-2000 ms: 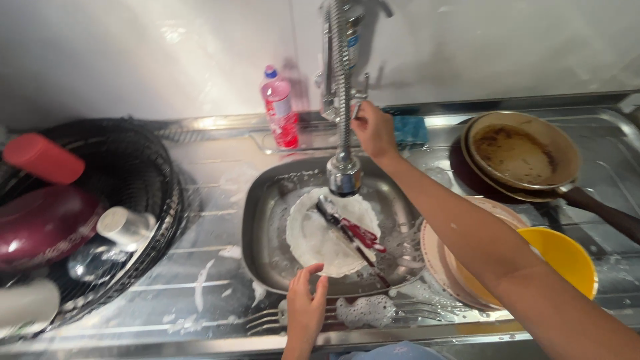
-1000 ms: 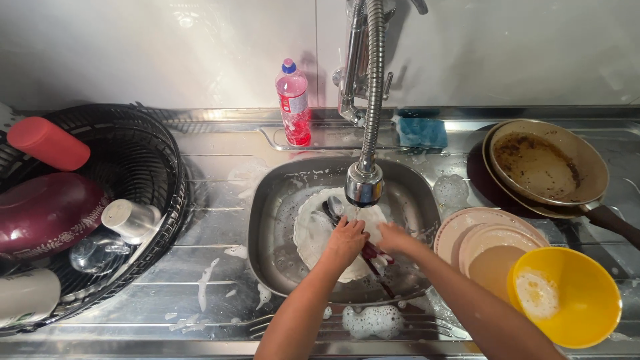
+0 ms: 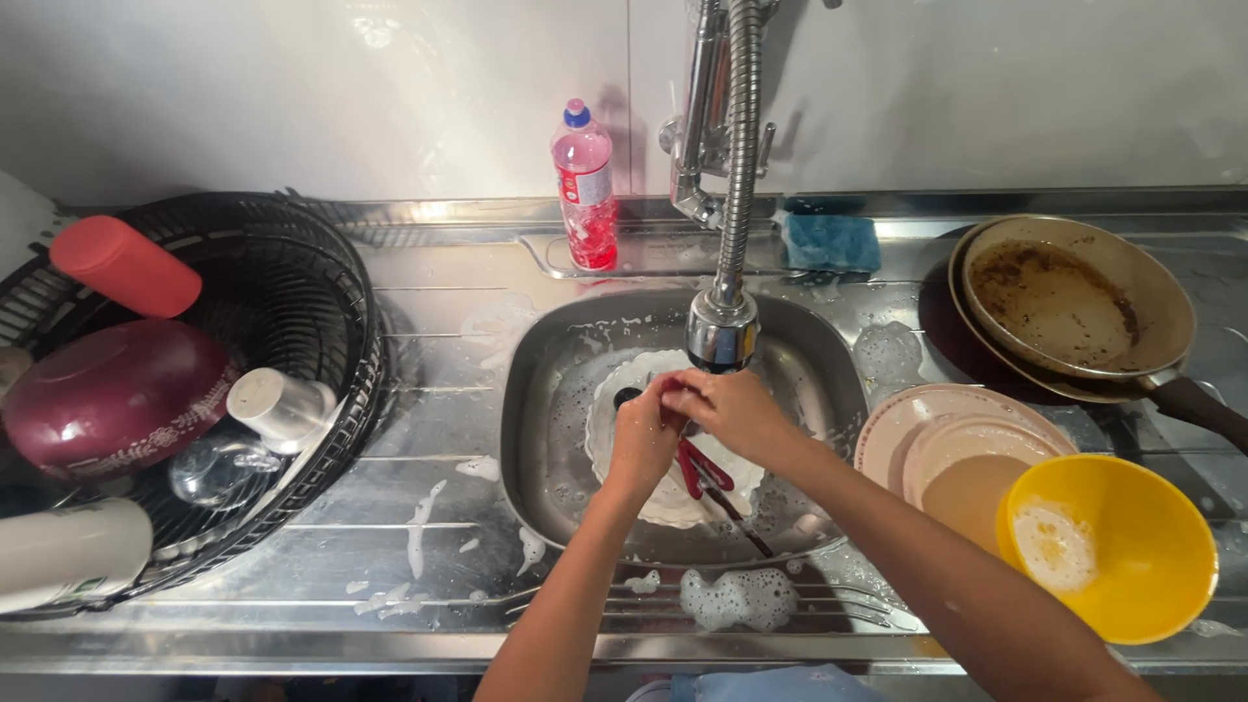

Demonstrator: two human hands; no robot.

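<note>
My left hand [image 3: 646,436] and my right hand [image 3: 726,409] meet over the sink basin [image 3: 534,468], just below the chrome spray head [image 3: 722,330] of the faucet. Both have their fingers closed around a red-handled utensil, mostly hidden by the fingers. Beneath them a white plate with a scalloped rim [image 3: 609,385] lies in the basin. Other red-handled cutlery [image 3: 704,470] rests on that plate, with one dark, thin end reaching past its rim. A dark rounded utensil end [image 3: 627,396] shows beside my left hand.
A black dish basket [image 3: 366,390] at left holds a maroon bowl [image 3: 117,395] and cups. Behind the sink are a pink soap bottle [image 3: 587,195] and a blue sponge [image 3: 832,243]. Stacked pans [image 3: 1077,302], pinkish plates [image 3: 887,429] and a yellow bowl [image 3: 1150,546] are at right.
My right hand has come down from the faucet to the basin. My left hand has moved from the basin's front edge to meet it, and both now hold a red-handled utensil.
</note>
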